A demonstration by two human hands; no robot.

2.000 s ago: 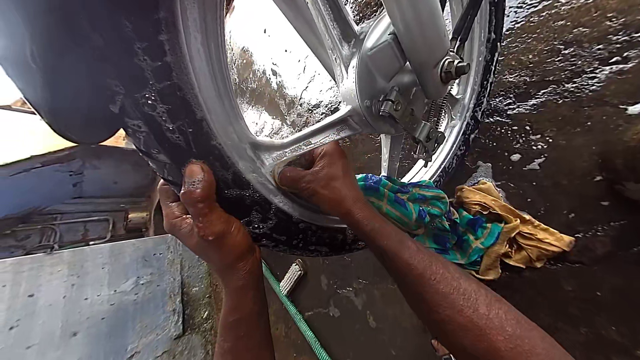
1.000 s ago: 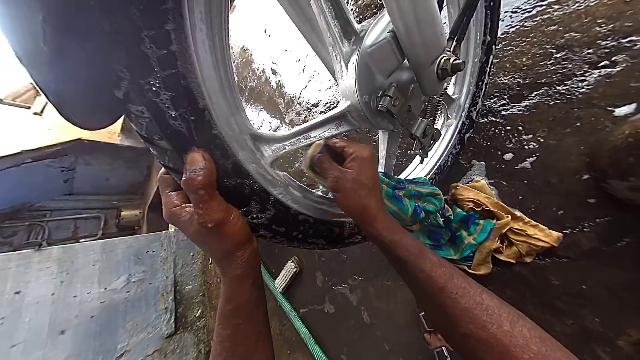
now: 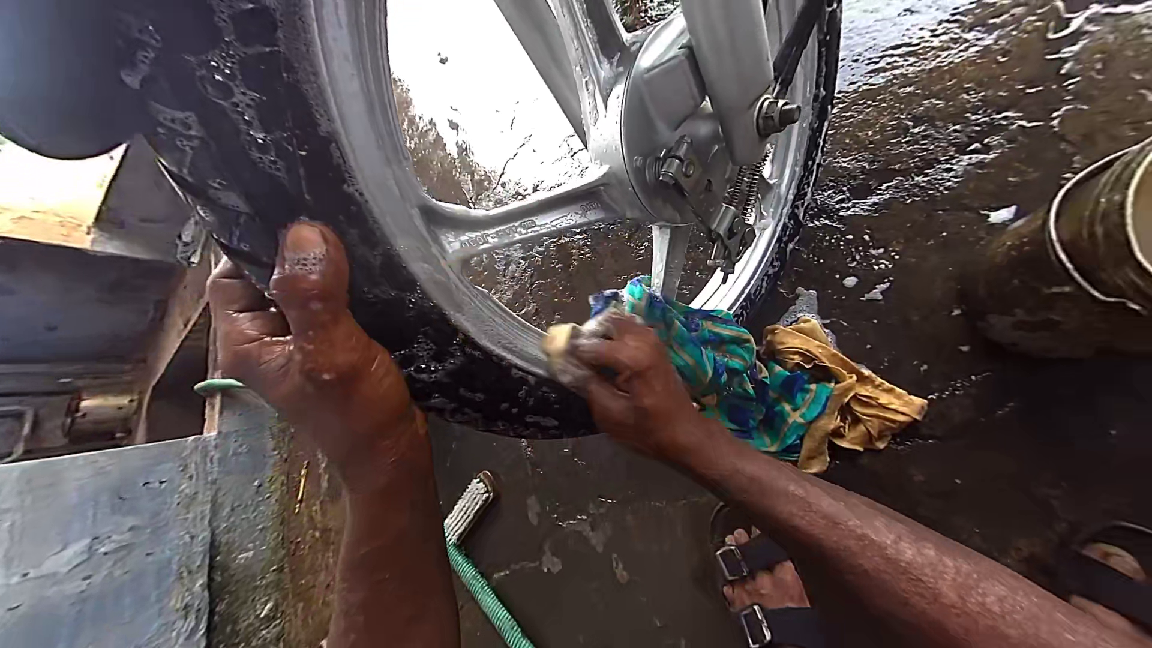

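Note:
A motorcycle's silver alloy wheel rim (image 3: 369,135) with a black tyre (image 3: 477,387), wet with suds, fills the upper middle. My left hand (image 3: 315,351) grips the tyre's outer edge at the left, thumb over the tread. At the lower part of the rim, my right hand (image 3: 630,378) holds a small pale sponge or pad (image 3: 562,346), its kind not clear, against or very near the rim. Up and right are the brake drum hub (image 3: 661,135) and a spoke (image 3: 531,220). A blue-green checked cloth (image 3: 765,396) lies just beyond the right hand.
A tan cloth (image 3: 855,396) adjoins the checked one on wet, sudsy ground. A bucket (image 3: 1111,225) stands at the right edge. A green hose (image 3: 486,585) runs along the floor below the tyre. A metal sheet (image 3: 99,540) lies lower left. Sandalled feet (image 3: 765,585) show at the bottom.
My right hand has moved from the spoke's base down and right along the rim, with the pale pad. My left hand stays on the tyre. The bucket has come into view.

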